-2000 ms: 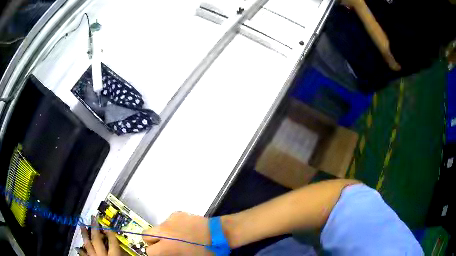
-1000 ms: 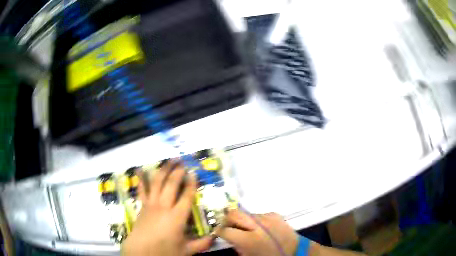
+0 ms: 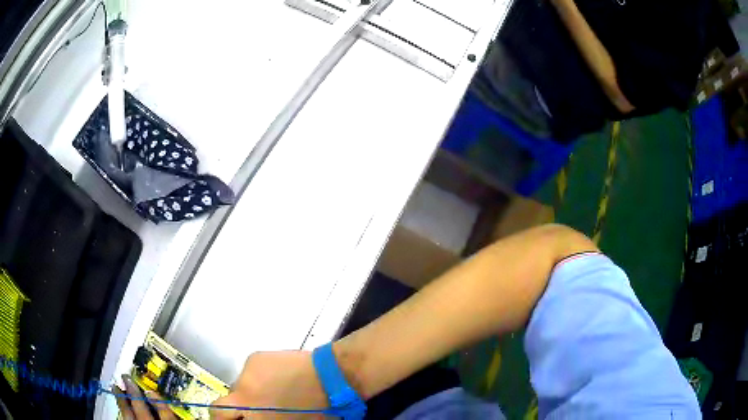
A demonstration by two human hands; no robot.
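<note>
A cream-yellow circuit board (image 3: 184,381) with black and yellow parts lies at the bottom left. My right hand (image 3: 266,385) is over the board's right end; its fingertips are hidden or cut off by the frame's bottom edge. A blue wrist strap (image 3: 335,379) is on my right wrist, with a blue cord running left. My left hand (image 3: 146,405) shows only as fingers at the board's lower left side, cut off by the bottom edge. I cannot tell if either hand grips the board.
A black tote (image 3: 61,254) with yellow fins (image 3: 10,320) stands at left. A white tube (image 3: 116,82) lies on a patterned cloth (image 3: 164,156) on the white surface. A metal rail (image 3: 271,148) crosses it. Right, below: a cardboard box (image 3: 418,250), blue container (image 3: 500,156) and another person's arm (image 3: 595,53).
One second ago the view faced several boards in a row, with my left hand over them. Now it has swung right; the boards and both hands sit at the bottom left, partly cut off.
</note>
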